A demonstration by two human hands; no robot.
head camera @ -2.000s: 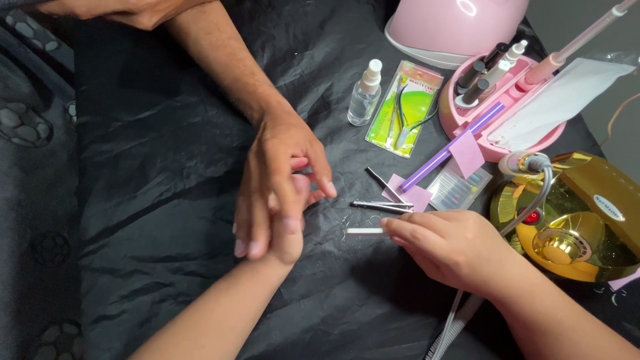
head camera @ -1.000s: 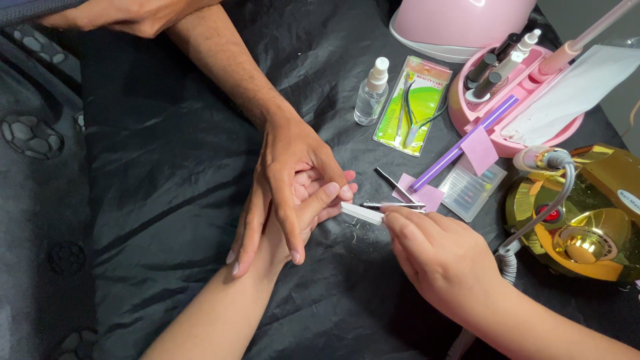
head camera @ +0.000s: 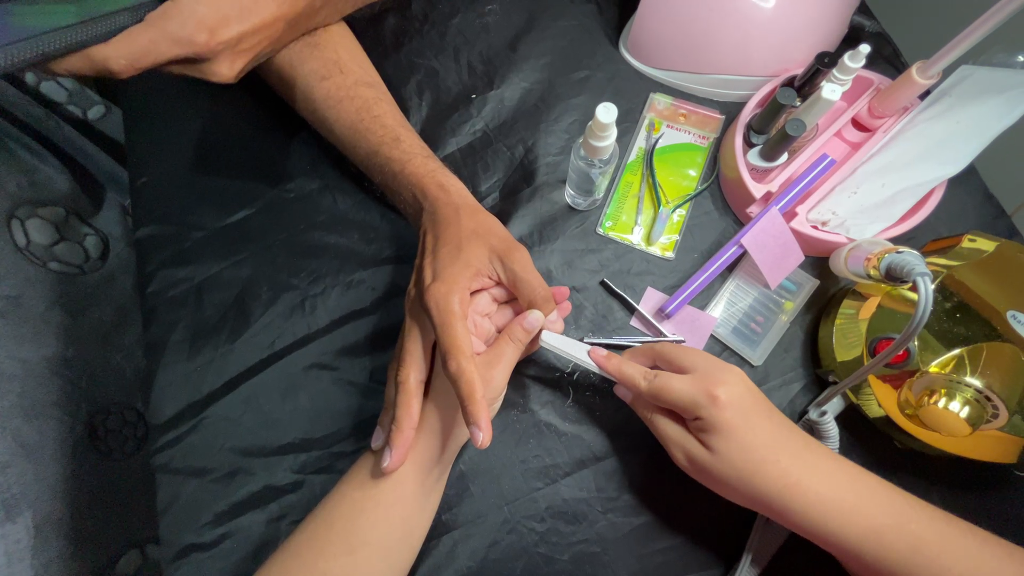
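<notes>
With my left hand (head camera: 500, 352) I grip a finger of the other person's hand (head camera: 468, 280), which lies palm down over my palm and wrist. My thumb and fingers pinch near that finger's tip. My right hand (head camera: 696, 408) holds a white nail file (head camera: 572, 350) between thumb and fingers, its far end close to the pinched fingertip. Just beyond the file, metal nail tools (head camera: 632, 341) lie beside a pink paper square (head camera: 688, 324). A purple nail file (head camera: 748, 236) leans from there onto a pink organizer (head camera: 740, 180).
A clear spray bottle (head camera: 592, 164) stands beside packaged cuticle nippers (head camera: 660, 176). A pink nail lamp (head camera: 736, 40) is at the top. On the right are a clear case of drill bits (head camera: 760, 308) and a gold nail drill machine (head camera: 944, 352) with its cord. The person's other arm rests at upper left.
Two seconds ago the file was apart from the person's fingers; now its end is close to a fingertip. My left hand has turned, its thumb now in view, pinching the finger.
</notes>
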